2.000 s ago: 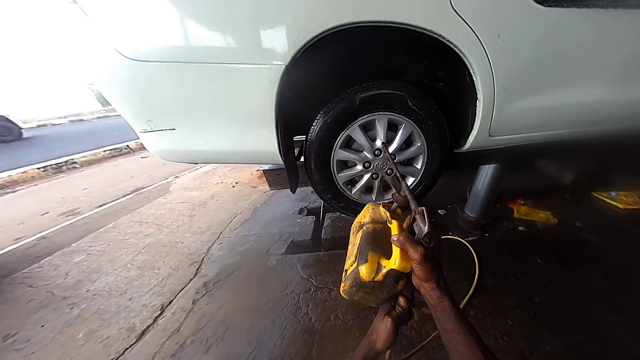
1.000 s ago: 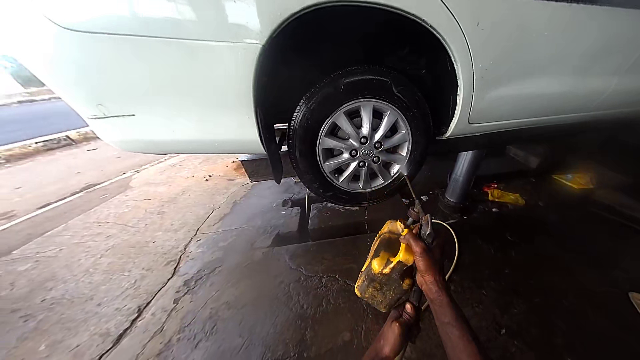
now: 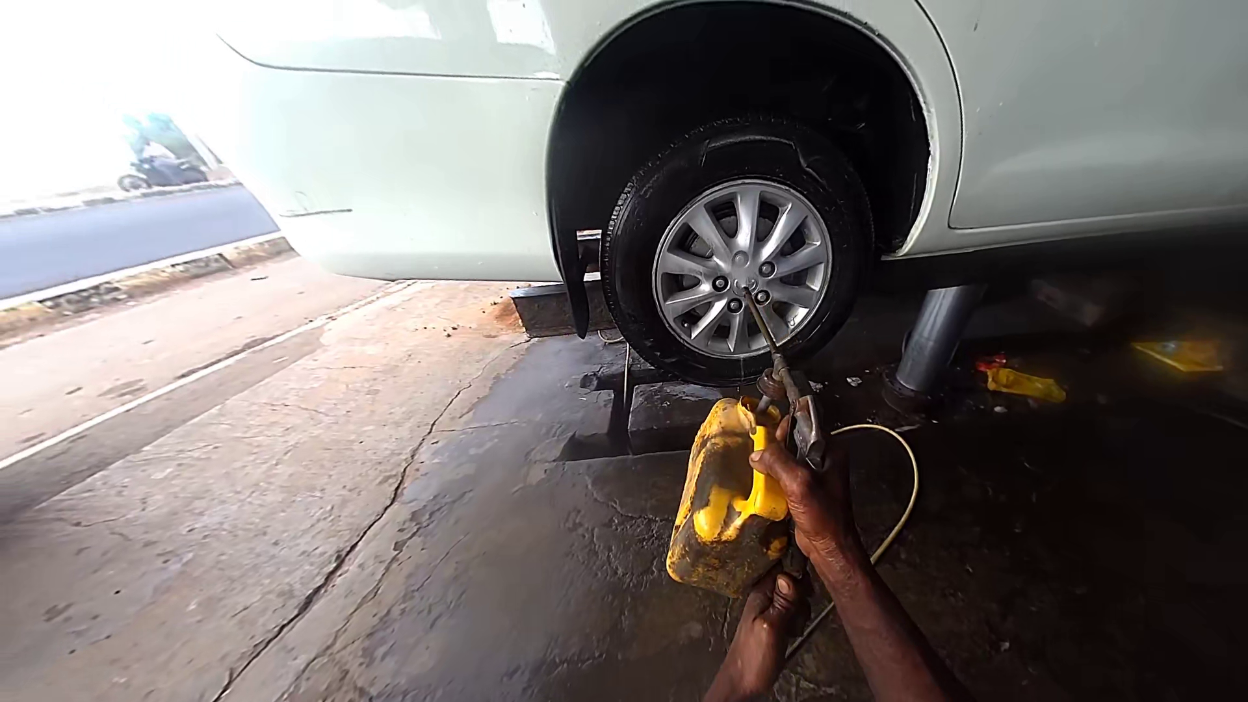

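Note:
A spray gun (image 3: pixel 801 419) with a thin metal nozzle points at the alloy wheel (image 3: pixel 743 268) of a raised pale car. Its tip overlaps the wheel's hub in the view. My right hand (image 3: pixel 814 492) is wrapped around the gun and the handle of a grimy yellow plastic jerrycan (image 3: pixel 726 507). Lower down, my left hand (image 3: pixel 775 609) closes around the lower end of the gun, beneath the jerrycan; its fingers are partly hidden. A pale hose (image 3: pixel 914 468) loops behind my right wrist.
A metal lift post (image 3: pixel 938 336) stands under the car. Yellow wrappers (image 3: pixel 1026 384) lie on the dark floor to its right. A dark block (image 3: pixel 561 307) sits behind the tyre. Cracked, wet concrete (image 3: pixel 468 507) stretches left toward a curb (image 3: pixel 127 285) and road, where a motorcycle (image 3: pixel 161 173) is visible.
The gun's nozzle, over the wheel's lower right rim a second ago, now overlaps the hub area. Both hands keep their hold. A motorcycle has come into view on the road.

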